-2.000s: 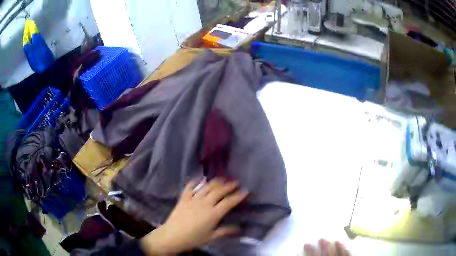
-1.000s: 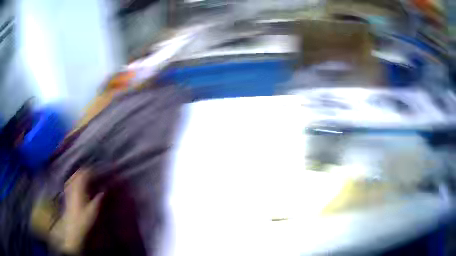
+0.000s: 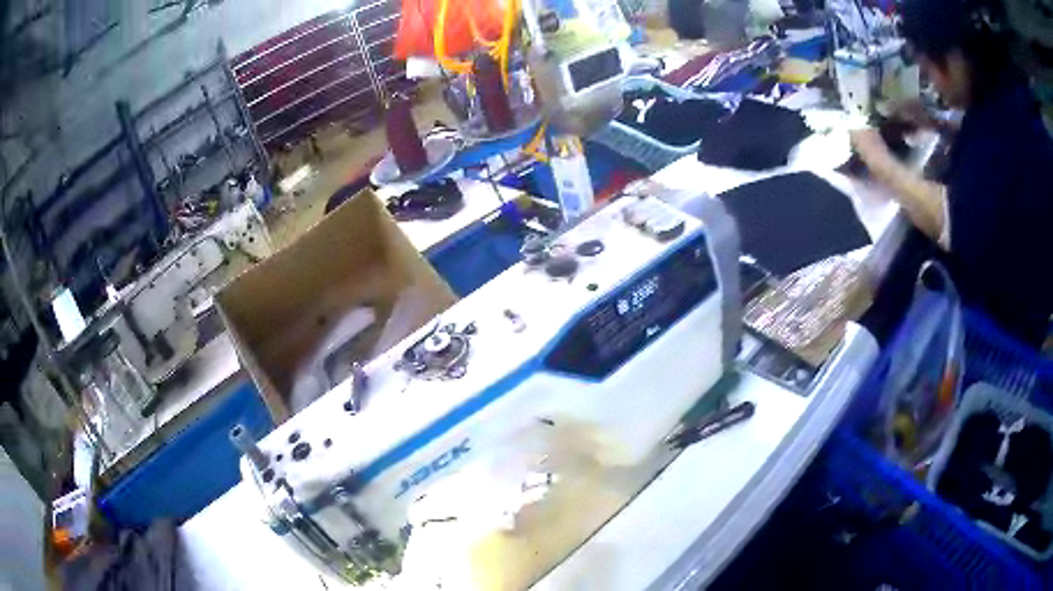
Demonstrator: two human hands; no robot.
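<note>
Neither of my hands is in view. Nearest in front is the white sewing machine [image 3: 508, 398] with a blue stripe and "JACK" lettering, on a white table [image 3: 629, 525]. A lit display panel sits at its right end. A dark slim tool [image 3: 710, 426], perhaps snips, lies on the table at the machine's right end. The area under the machine arm glows yellow-white and is washed out. A bit of grey cloth [image 3: 127, 563] shows at the bottom left.
An open cardboard box [image 3: 329, 289] stands behind the machine. Maroon thread cones [image 3: 404, 139] stand beyond. A person in dark clothing [image 3: 999, 196] works at another machine at the upper right. Dark cloth pieces [image 3: 797, 219] lie between. Blue crates [image 3: 924, 520] stand at the lower right.
The view has swung right and up, from the grey and maroon cloth to the machine and neighbouring station. My hands have left the picture; the cloth shows only at the bottom left.
</note>
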